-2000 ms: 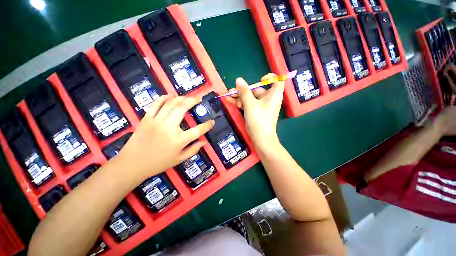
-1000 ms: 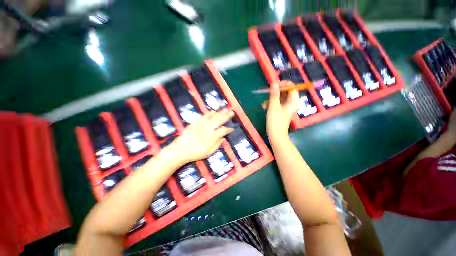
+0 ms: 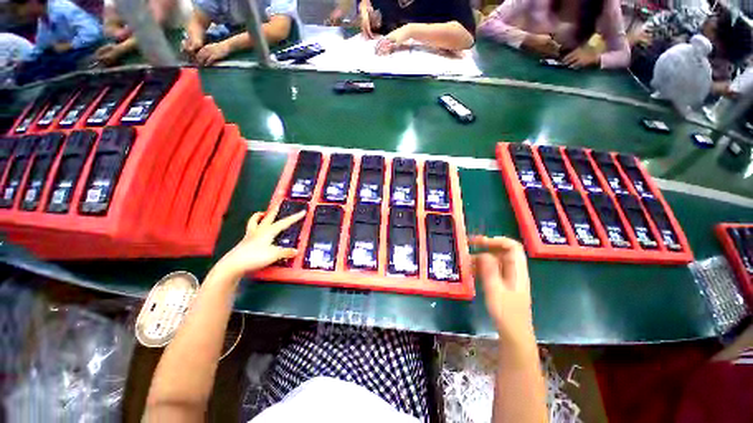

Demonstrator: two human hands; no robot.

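A red-orange foam tray [image 3: 371, 287] lies in front of me with black keypad phones in two rows, backs up, white labels at their lower ends. My left hand [image 3: 258, 246] is at the tray's left side, fingers spread over the leftmost near-row phone [image 3: 289, 225], which it partly covers. My right hand [image 3: 502, 277] is just off the tray's right edge, fingers bent and blurred. Whether it holds the thin tool cannot be told.
Stacked red trays [image 3: 177, 178] stand at left, phones in the top one. Another filled tray [image 3: 607, 254] lies right. A cream oval dish [image 3: 168, 308] is at the bench edge. Loose phones [image 3: 456, 108] lie farther back. White frames [image 3: 487, 396] fill a box below. People sit opposite.
The view has lifted and widened, now showing the far bench and people. My left hand has moved from the tray's right-hand phones to its left end. My right hand is lower beside the tray's right edge.
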